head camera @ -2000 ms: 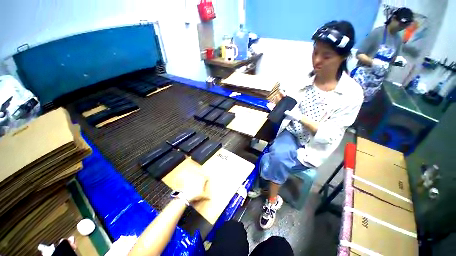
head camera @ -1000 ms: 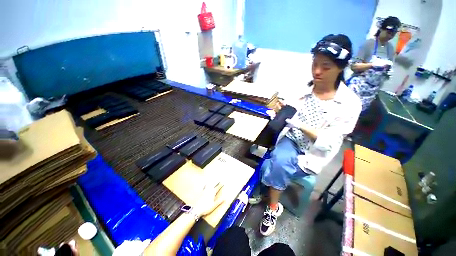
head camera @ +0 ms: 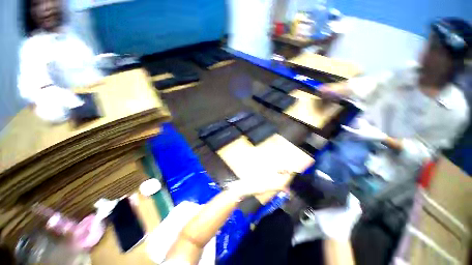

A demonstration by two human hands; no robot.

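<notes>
The frame is blurred. My left hand (head camera: 261,183), bare, reaches over the near cardboard sheet (head camera: 269,158), its fingertips at the left end of a black housing (head camera: 321,190); whether they grip it is unclear. My right hand (head camera: 339,217), in a white glove, holds this housing from the right, above my lap. Several black housings (head camera: 238,129) lie in two rows at the sheet's far side, on the mesh belt.
A cardboard stack (head camera: 88,124) stands left, with a person in white gloves holding a dark thing behind it. A phone (head camera: 126,225) lies below. A seated person (head camera: 403,114) is on the right, beside the taped bench (head camera: 445,207). Blue sheeting (head camera: 181,165) edges the belt.
The view has swung left. My right hand has come into view with a housing. The person behind the stack has appeared. The seated person's hands have moved apart, with no housing visible in them.
</notes>
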